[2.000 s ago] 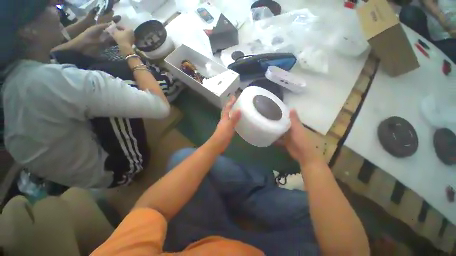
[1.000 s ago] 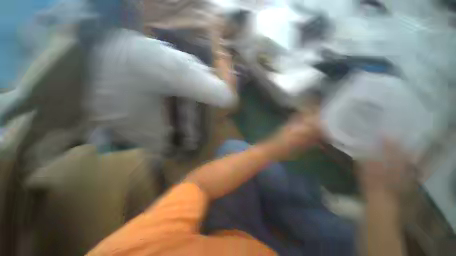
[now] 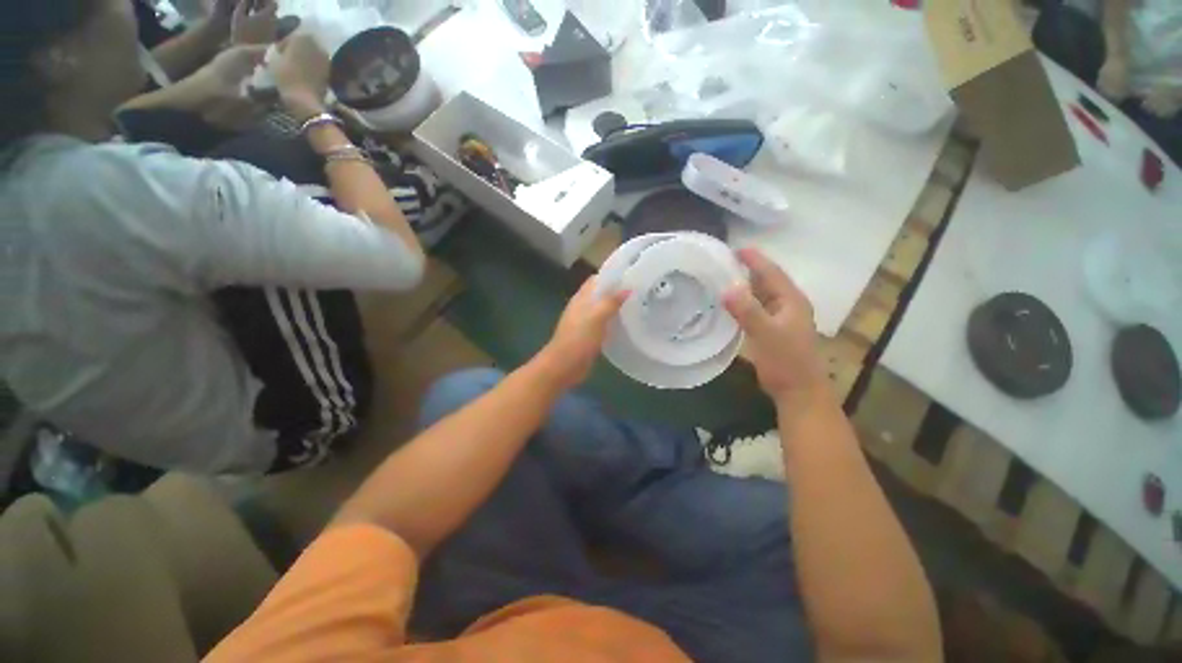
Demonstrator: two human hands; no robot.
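A round white housing [image 3: 673, 311] is held in front of me over my lap, its white face with a small central fitting turned up towards me. My left hand [image 3: 586, 332] grips its left rim. My right hand [image 3: 776, 324] grips its right rim, with the thumb on top. The fingers beneath the housing are hidden. Just behind it on the table lie a dark round disc [image 3: 674, 215], partly covered, a mirror dash cam [image 3: 674, 153] and a small pale oblong cover [image 3: 735, 189].
An open white box [image 3: 511, 181] with coloured parts stands at the table's near edge. A brown carton [image 3: 998, 97] stands tilted at the right. Dark discs [image 3: 1019, 345] lie on the right table. A person in grey [image 3: 208, 285] sits close at my left.
The white housing has been turned over: earlier its dark round centre showed, now its all-white face does. The view swung left and came back in between. Both hands still hold it.
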